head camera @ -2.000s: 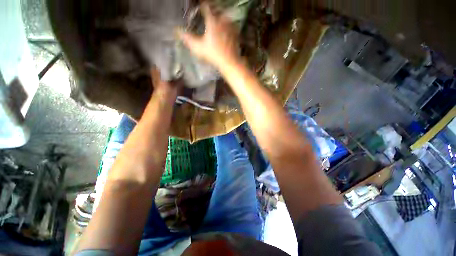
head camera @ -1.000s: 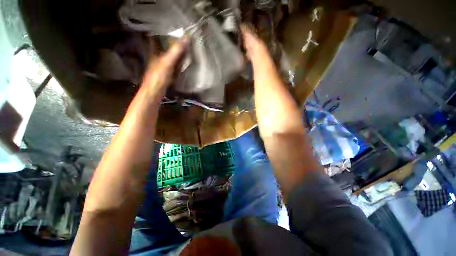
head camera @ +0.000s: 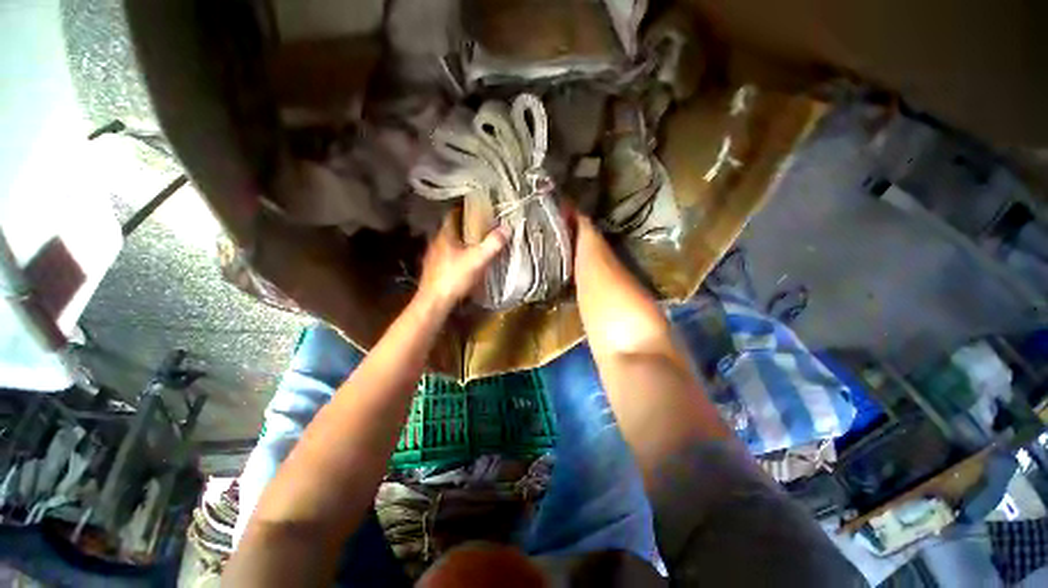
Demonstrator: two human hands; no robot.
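Note:
A whitish bundle of looped strips (head camera: pixel 523 224), tied round the middle with a thin pale string, is held upright at the near inner side of a large open brown carton (head camera: pixel 517 340). Its loops point away from me. My left hand (head camera: pixel 462 262) grips its left side with the thumb on the front. My right hand (head camera: pixel 578 247) is against its right side, with the fingers partly hidden behind it. More beige and grey-brown bundles (head camera: pixel 540 40) lie inside the carton beyond it.
A green plastic crate (head camera: pixel 477 419) is between my legs, with tied fabric bundles (head camera: pixel 442 511) nearer me. A blue-and-white check cloth wrap (head camera: pixel 776 373) is at the right. A white-covered table edge (head camera: pixel 46 207) is at the far left. Fabric heaps (head camera: pixel 69 482) are at lower left.
The hands have drawn nearer to me, to the carton's near side. The looped bundle now shows clearly between them, where a blurred pale bundle was before.

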